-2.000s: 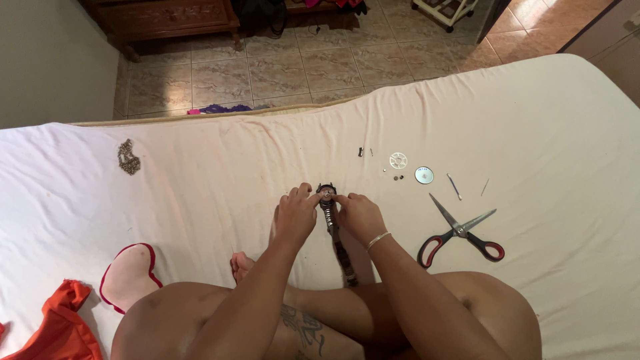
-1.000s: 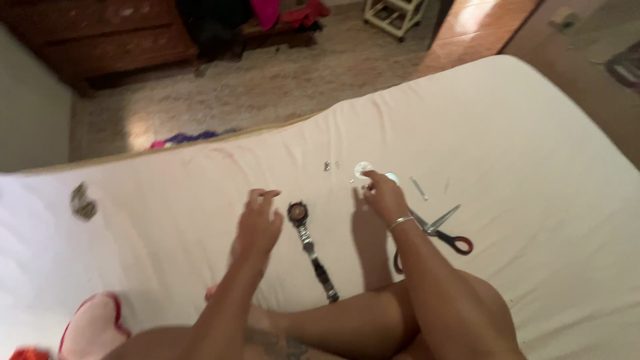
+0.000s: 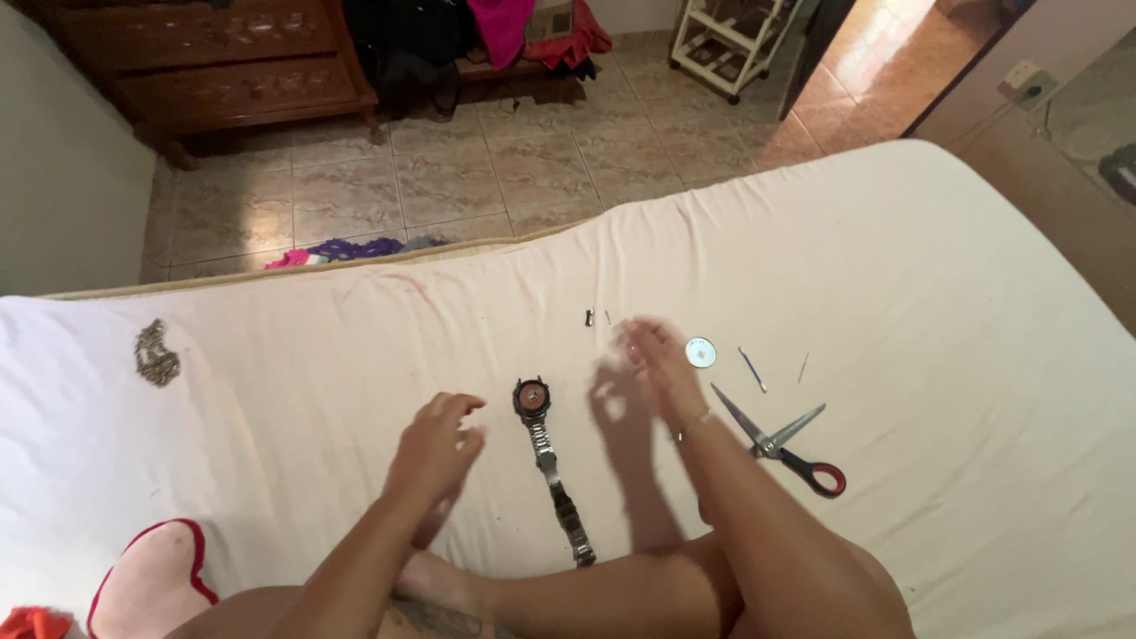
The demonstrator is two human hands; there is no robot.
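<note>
A wristwatch (image 3: 532, 398) with a metal link band (image 3: 547, 461) lies on the bedsheet between my hands, its inside showing reddish brown. Left of it, my left hand (image 3: 440, 448) hovers with fingers apart and nothing in them. My right hand (image 3: 658, 359) is to the upper right of the watch, blurred, its fingers bent; whether they hold something small cannot be told. Just right of that hand lies a round disc (image 3: 700, 352). Beyond the fingers are a small dark metal piece (image 3: 589, 318) and a thin pin (image 3: 608, 317).
Spread scissors (image 3: 770, 446) lie beside my right forearm, near a cotton swab (image 3: 753, 369) and a needle-like piece (image 3: 803, 366). A metal chain (image 3: 157, 353) rests at far left, a red-edged pink cushion (image 3: 151, 577) at lower left. A wooden dresser (image 3: 231, 80) stands beyond the bed.
Both hands have come away from the watch, which they held two seconds ago. My right hand has moved to the small parts; the white wheel-like piece seen there before no longer shows.
</note>
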